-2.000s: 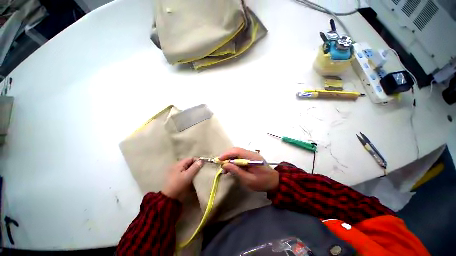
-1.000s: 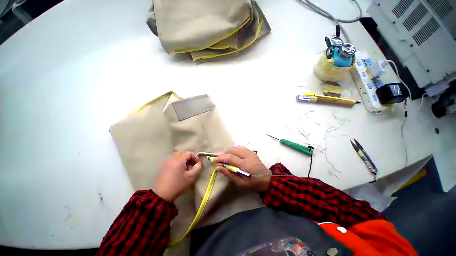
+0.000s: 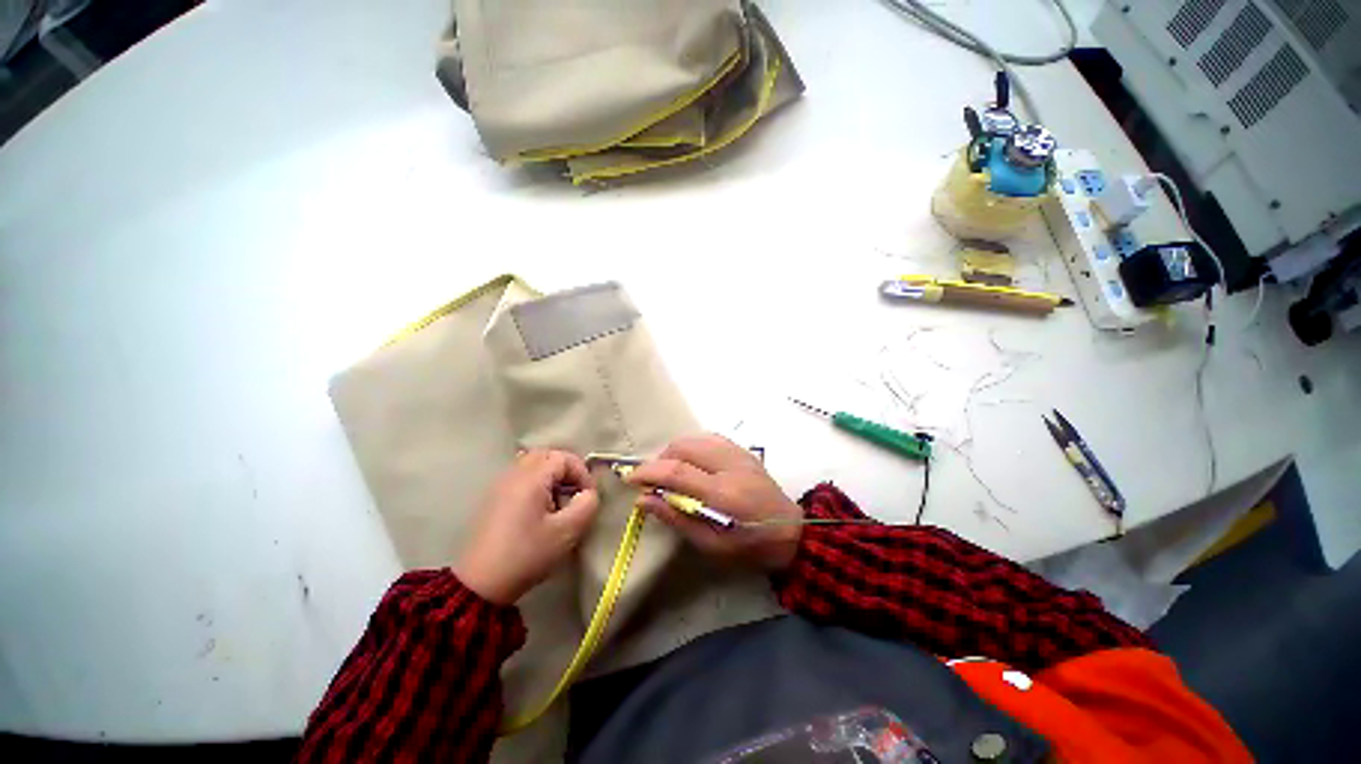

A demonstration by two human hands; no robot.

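A beige cloth bag [image 3: 433, 411] lies in front of me, with a grey patch [image 3: 575, 320] near its far edge and yellow binding tape [image 3: 602, 605] curving down towards my body. My right hand [image 3: 720, 500] holds a slim pale-yellow pen-shaped tool [image 3: 690, 509] over the cloth. Its tip is at a small opening or edge beside my left fingers, and a thin wire runs back along my right sleeve. My left hand [image 3: 526, 525] pinches the cloth just left of the tip. What lies between its fingertips is too small to tell.
A beige pile [image 3: 612, 75] lies at the back. To the right are a green-handled tool [image 3: 881, 434], snips [image 3: 1085, 464], a yellow stick [image 3: 978, 294], a small yellow block [image 3: 987, 264], a jar [image 3: 978, 202] and a power strip [image 3: 1094, 261]. Loose threads are scattered between them.
Since two seconds ago, the view has shifted slightly and the pen tool has tilted, its rear end now lower. My left hand has changed its pinch. Little differs from one second ago.
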